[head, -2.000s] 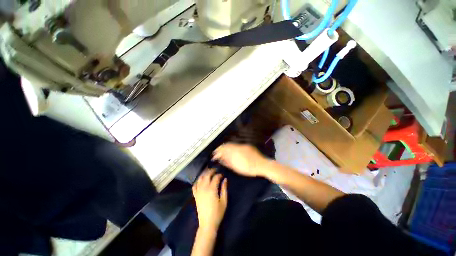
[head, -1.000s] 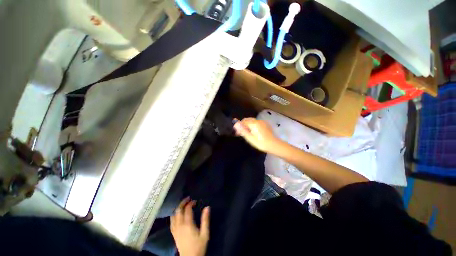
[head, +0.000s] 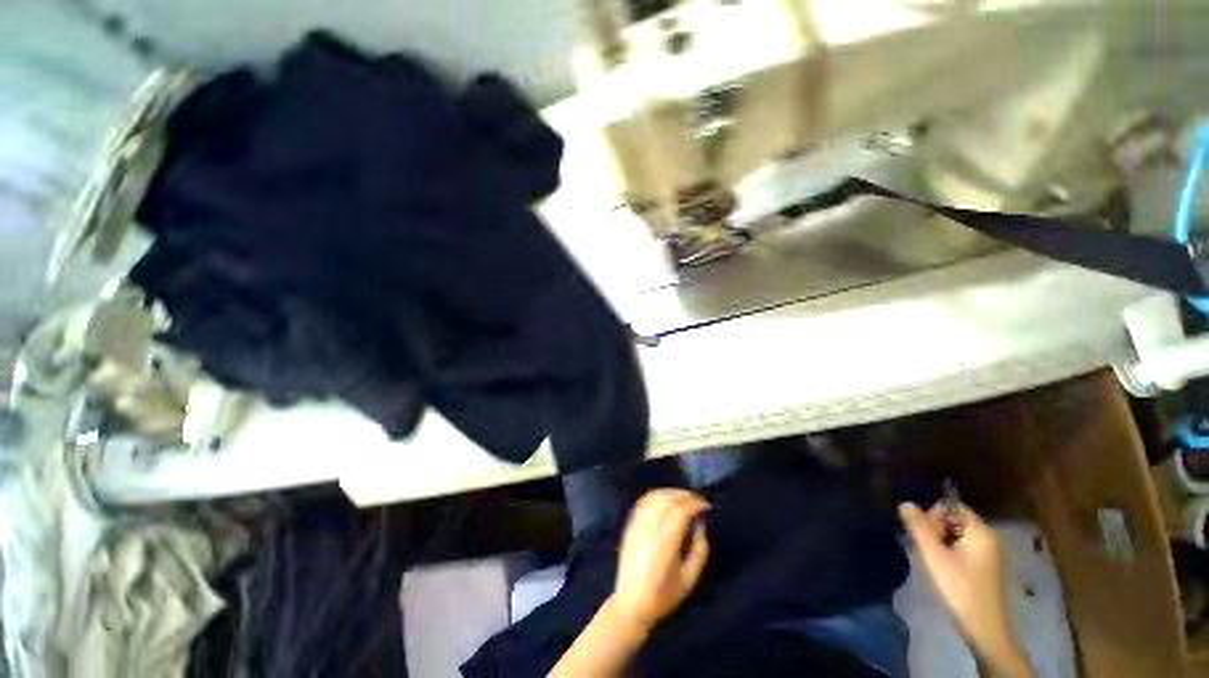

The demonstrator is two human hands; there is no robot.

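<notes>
A dark navy garment [head: 796,530] lies over the wearer's lap below the table edge. My left hand [head: 659,556] is on it with fingers curled, gripping the cloth. My right hand [head: 957,550] is at the garment's right side, closed around a small metal tool, perhaps thread snips [head: 951,498]; only its tip shows. More dark navy cloth [head: 385,252] is heaped on the table left of the machine and hangs over the front edge.
The cream sewing machine head [head: 716,119] stands behind the white table [head: 849,351]. Black tape [head: 1061,241] runs in from the right. Beige garments [head: 139,570] hang at the left. A cardboard box [head: 1094,490] and blue hose [head: 1192,186] are at the right.
The view has swung left, bringing the heaped cloth and beige garments into sight. My left hand has closed on the garment. My right hand now shows a small metal tool.
</notes>
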